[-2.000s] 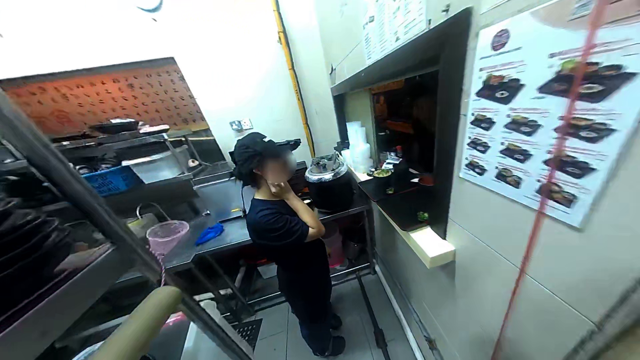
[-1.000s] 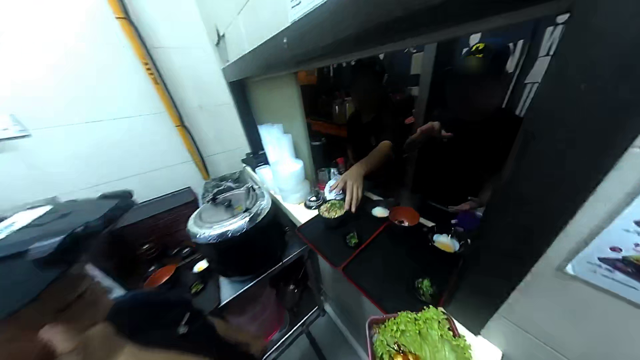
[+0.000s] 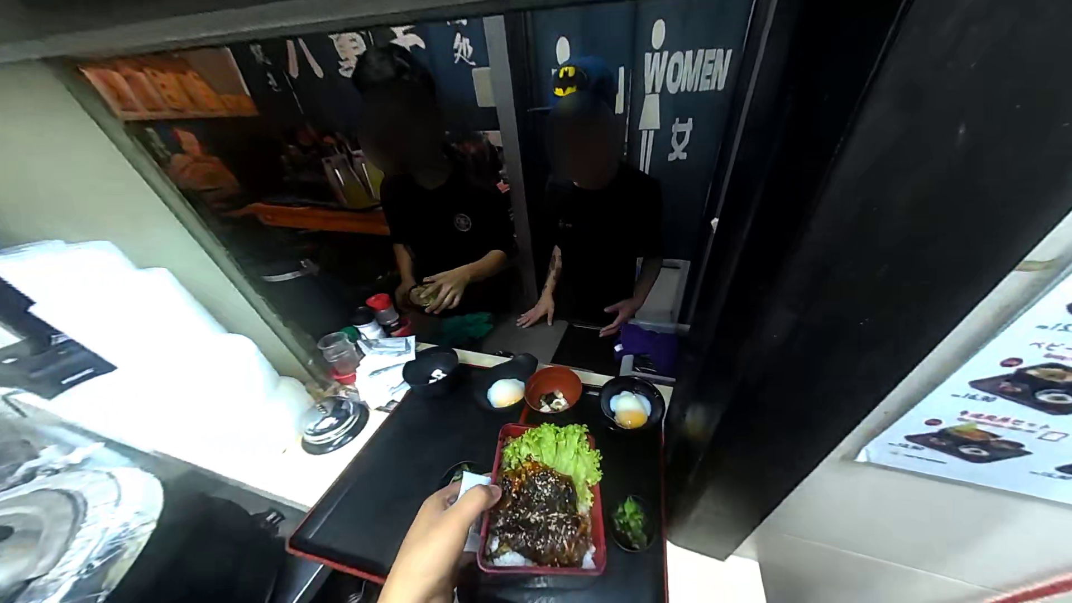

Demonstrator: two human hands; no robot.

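Observation:
My left hand (image 3: 440,536) reaches up from the bottom edge, its thumb over a folded white paper or cloth (image 3: 471,492) at the left rim of a red box (image 3: 600,536); its other fingers are mostly hidden. In the box lie green lettuce (image 3: 563,452), glazed dark meat with sesame (image 3: 540,515) and some white rice. The box is over a black tray (image 3: 649,502) with a red edge. A small dish of chopped greens (image 3: 631,523) is to its right. Behind it are a red bowl (image 3: 554,389) and black bowls with eggs (image 3: 630,404) (image 3: 505,393). My right hand is out of view.
Another black tray (image 3: 377,477) adjoins on the left, with a black bowl (image 3: 430,368). A call bell (image 3: 332,423), condiment bottles and stacked white containers (image 3: 167,360) stand farther left. Two people are behind the serving opening. A dark post (image 3: 754,335) rises at right.
The view has moved closer to the opening. The red box, at the bottom edge earlier, is now over the right tray with my left hand at it. The person behind the opening has drawn back a reaching hand.

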